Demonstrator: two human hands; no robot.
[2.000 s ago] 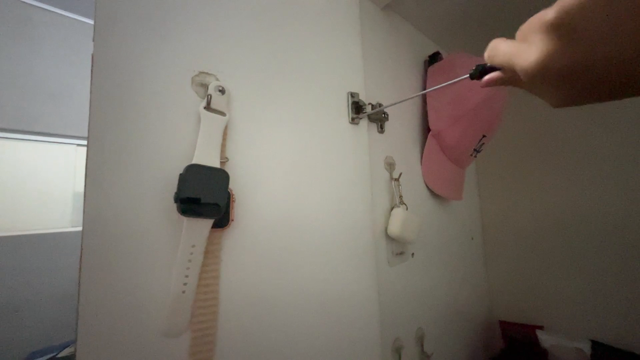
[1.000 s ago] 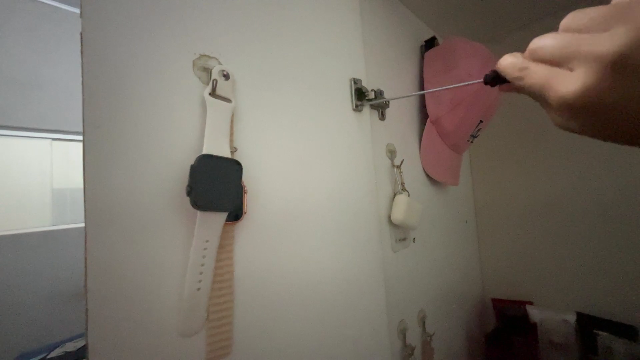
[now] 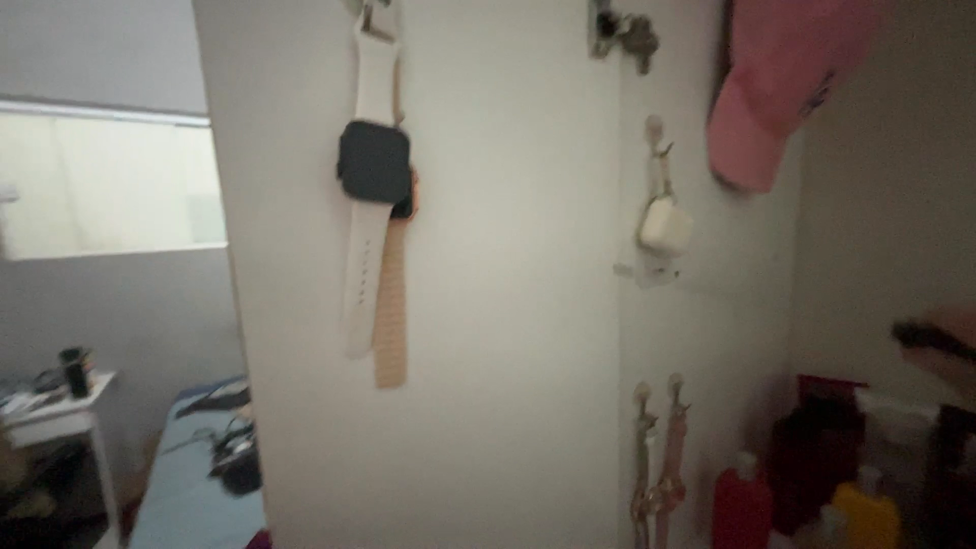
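Observation:
At the right edge, my right hand (image 3: 945, 351) is blurred and partly cut off, closed around the black handle of a screwdriver (image 3: 926, 335); the tool's shaft is not visible. It is well below a metal cabinet hinge (image 3: 621, 32), which joins the white door (image 3: 503, 305) to the side panel. My left hand is out of view. On the door hang a smartwatch with a white band (image 3: 375, 162) and, behind it, a second watch with a beige band (image 3: 392, 305). A pink cap (image 3: 770, 91) hangs right of the hinge.
A white earbud case (image 3: 665, 226) hangs from a hook on the side panel. Two watches or bracelets (image 3: 657, 496) hang lower. Red (image 3: 741, 507) and yellow (image 3: 867, 512) bottles stand at the lower right. Beyond the door are a white table (image 3: 53, 423) and a light blue surface (image 3: 191, 488).
My right hand has moved down and away from the hinge with the screwdriver, whose shaft reached the hinge before. The view has tilted downward.

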